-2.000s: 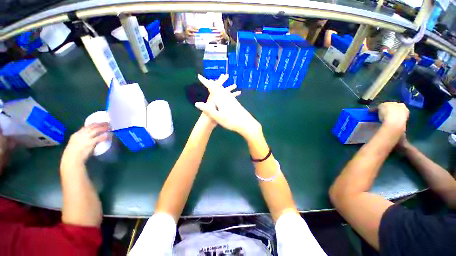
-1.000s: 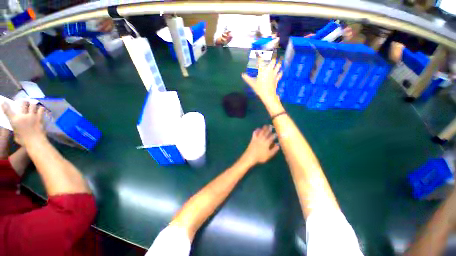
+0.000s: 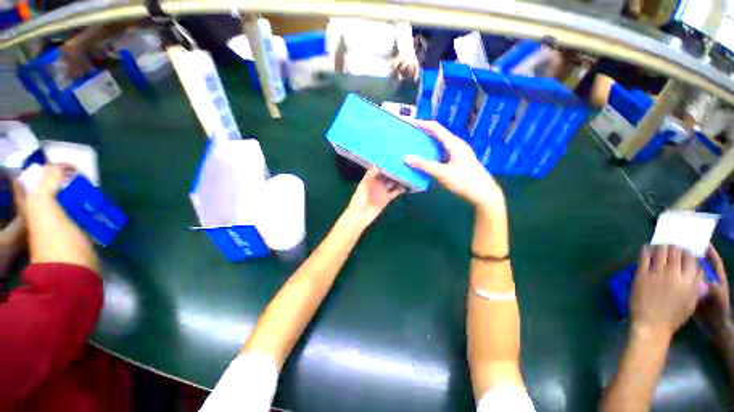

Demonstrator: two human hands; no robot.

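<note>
A closed blue-and-white gift box [image 3: 385, 143] is held above the bench, tilted, with its plain blue face up. My left hand [image 3: 377, 193] holds its lower edge from below; some of its fingers are hidden under the box. My right hand [image 3: 459, 165] grips the right end, with the thumb on the blue face. Behind my right hand, closed blue cartons [image 3: 515, 121] stand in a stacked block. To the left, an open gift box [image 3: 231, 189] stands with white flaps up, and a white rounded device or tray [image 3: 283, 213] stands against its right side.
The green bench [image 3: 402, 298] lies under a pale rack rail [image 3: 386, 11] with posts. A person in a red sleeve [image 3: 50, 310] handles a box at left. Another person's hands [image 3: 672, 286] work on a box at right. More people with boxes are across the bench.
One second ago my hands were apart and empty, the right reaching toward the carton stack. Now both hold a closed box. At right, another person's hands have come into view on a box.
</note>
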